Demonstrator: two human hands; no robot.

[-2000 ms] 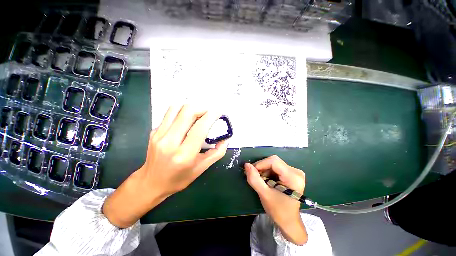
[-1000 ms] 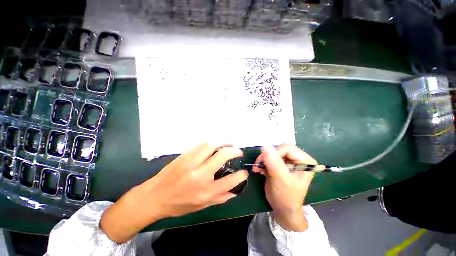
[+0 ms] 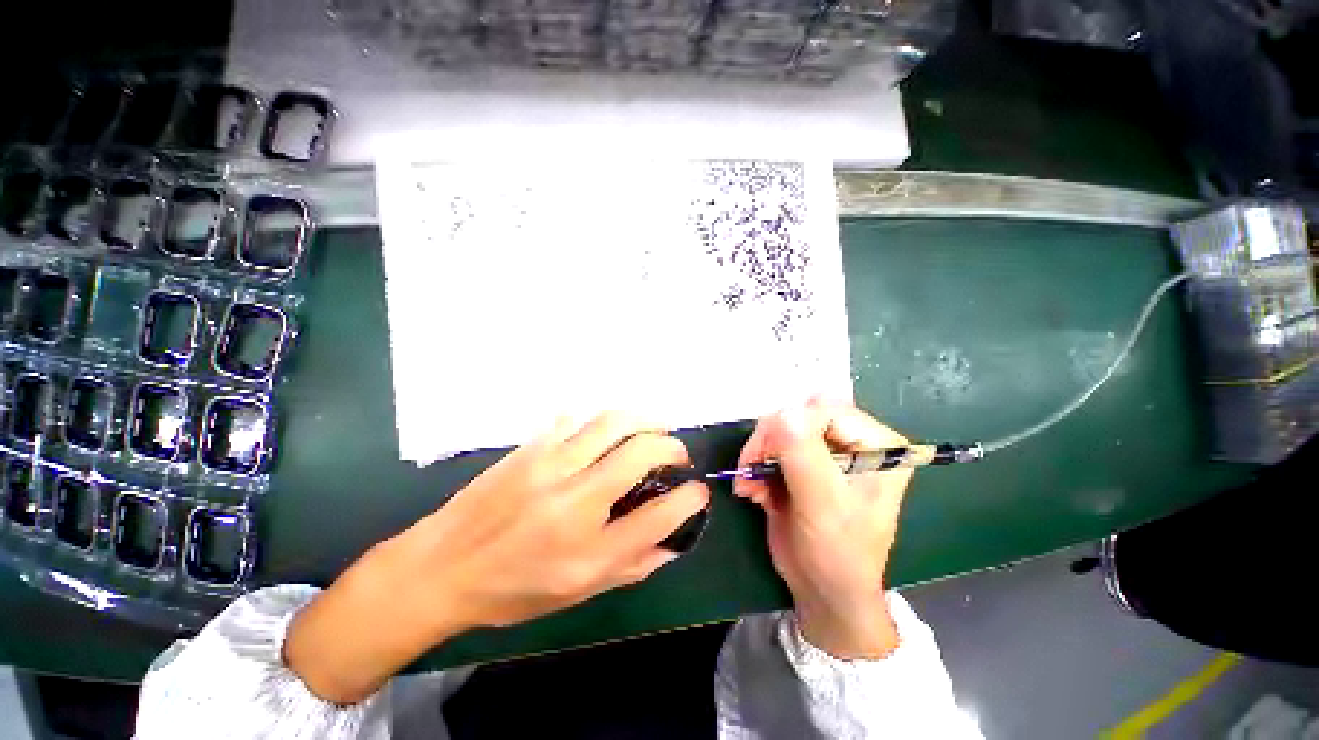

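My left hand (image 3: 543, 521) is closed around a black watch case frame (image 3: 677, 509), held low over the green mat in front of the white sheet; the fingers hide part of it. My right hand (image 3: 832, 513) grips the banded vacuum pen (image 3: 882, 460). The pen lies nearly level, and its thin tip points left at the frame's right edge; whether it touches, or carries a part, cannot be told. The white sheet (image 3: 579, 318) has dark tiny specks (image 3: 760, 239) mostly at its right.
A clear blister tray (image 3: 123, 325) with black frames in its pockets lies at left. Stacked trays (image 3: 637, 36) stand beyond the sheet on a white board (image 3: 579, 123). A pale hose (image 3: 1092, 379) runs from the pen to a clear-wrapped block (image 3: 1256, 333) at right.
From two seconds ago, my left hand has brought the frame down off the sheet and turned it. My right hand has moved up beside it, with the pen now nearly level. Little differs over the last second.
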